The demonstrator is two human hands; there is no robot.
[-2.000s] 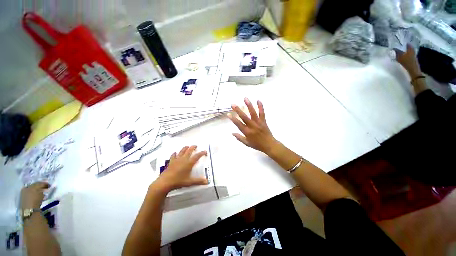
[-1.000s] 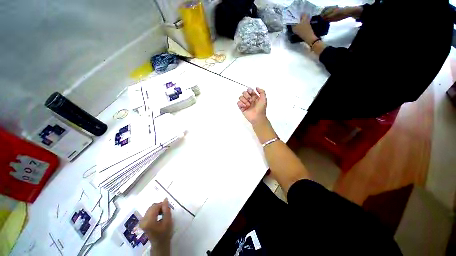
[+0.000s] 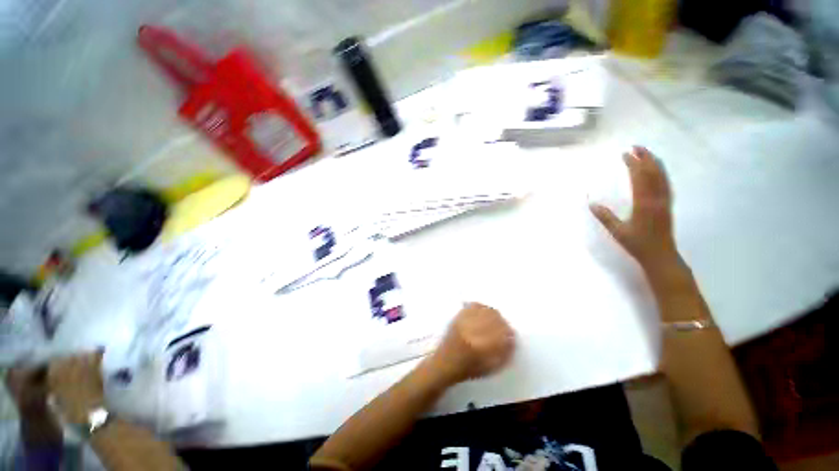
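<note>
The picture is blurred. A white printed carton sleeve [image 3: 386, 299] with a dark purple-pink picture lies in front of me. My left hand [image 3: 478, 338] is curled into a fist at its right end; no held thing shows, and its fingertips are hidden. My right hand [image 3: 642, 207] is farther right above the white table, thumb and fingers apart, empty. Fanned flat sleeves [image 3: 451, 213] lie behind the front sleeve, with another printed sleeve [image 3: 322, 242] at their left end. A thicker stack of printed sleeves [image 3: 552, 115] sits at the back.
A red carrier bag [image 3: 248, 115], a white box [image 3: 331, 103] and a black cylinder [image 3: 368, 87] stand by the wall. Another person's hands [image 3: 78, 386] are at far left, beside a printed box [image 3: 191, 373] and scattered small white pieces [image 3: 179, 281]. Grey bagged parts [image 3: 764, 60] lie back right.
The view has swung back left, bringing the neighbour's hands into view again. My right hand has opened from a loose curl. My left hand stays curled, now at the front sleeve's right end.
</note>
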